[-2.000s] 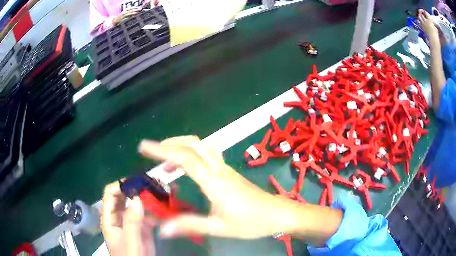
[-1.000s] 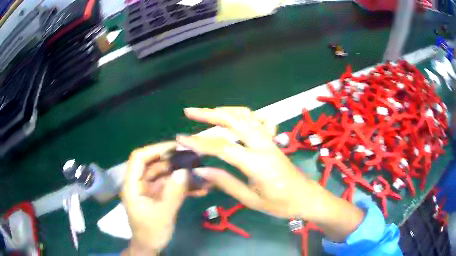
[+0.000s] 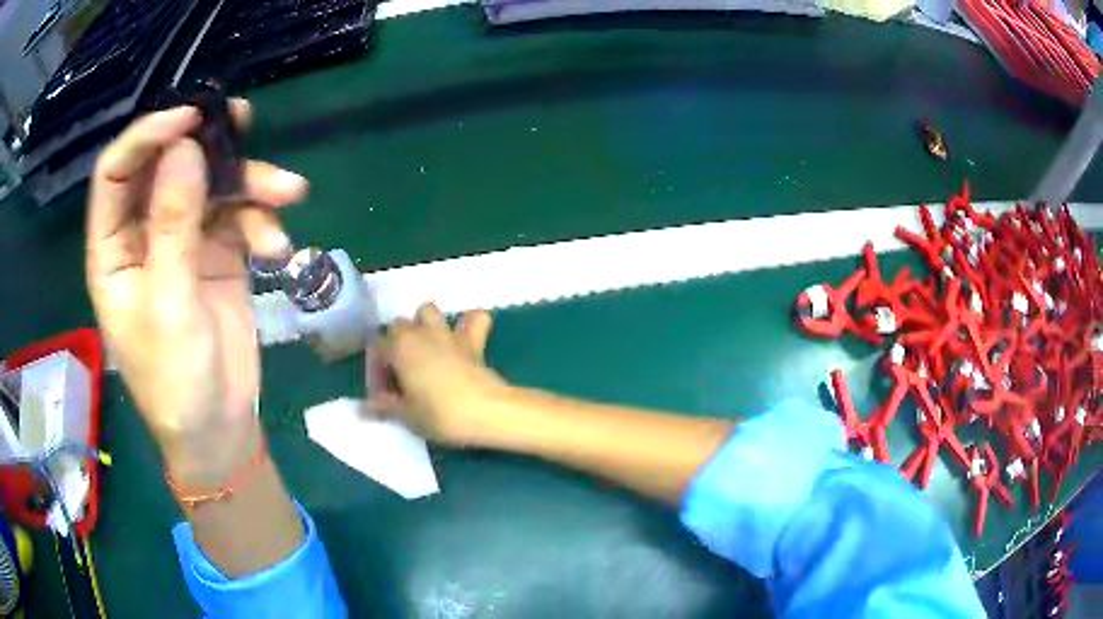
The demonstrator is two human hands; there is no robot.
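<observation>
My left hand [image 3: 182, 278] is raised at the upper left, its fingers closed around a black device housing [image 3: 218, 145]. My right hand [image 3: 435, 381] is low beside the whitish dispenser bottle [image 3: 339, 312] and over the top of a white wipe [image 3: 381, 450] lying on the bench. Its fingertips are blurred, so I cannot tell whether they grip anything. The bottle has a metal top and stands left of my right hand.
A large pile of red clamps [image 3: 968, 339] lies at the right. A red bin [image 3: 91, 411] with white items is at the far left. Dark trays [image 3: 278, 55] are stacked at the back left. A white strip [image 3: 629, 264] crosses the green bench. A small part [image 3: 933, 142] lies at the back right.
The view has swung left. The red clamp in my hands two seconds ago is gone from them. My left hand has risen with the housing; my right has moved away to the bottle and wipe.
</observation>
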